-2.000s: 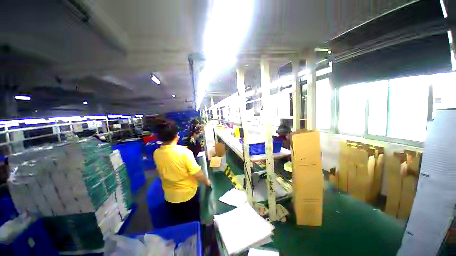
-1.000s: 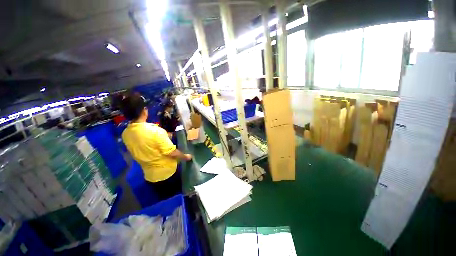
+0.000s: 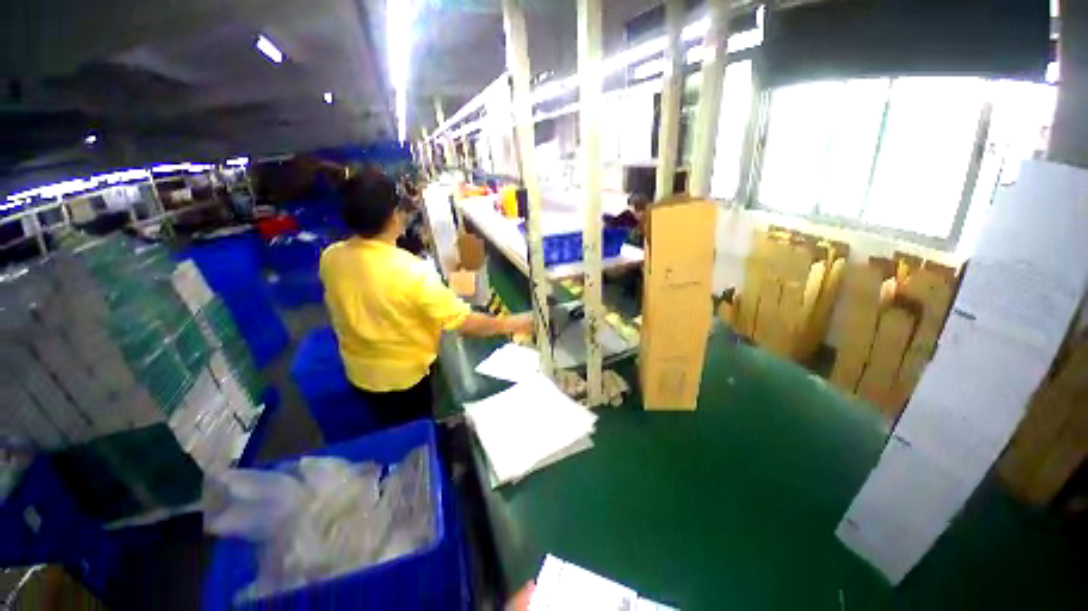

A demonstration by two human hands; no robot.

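A white flat-faced item [image 3: 585,587] with small dark marks shows at the bottom edge of the head view, tilted and cut off by the frame. A small part of my left hand [image 3: 521,598] is at its left edge and appears to grip it; most of the hand is out of the picture. My right hand is not in view. White sheets [image 3: 531,427] lie in a loose stack on the green-topped bench [image 3: 692,513], beyond the item.
A blue crate [image 3: 444,513] with clear plastic bags stands left of the bench. A person in yellow [image 3: 379,313] reaches over the bench. A tall brown carton [image 3: 678,308] and a leaning white stack [image 3: 972,370] stand on the right. Wrapped bundles [image 3: 131,358] are far left.
The white item has turned and sits lower in view, with my fingers now showing at its edge. The person in yellow has extended an arm over the bench. The view has shifted.
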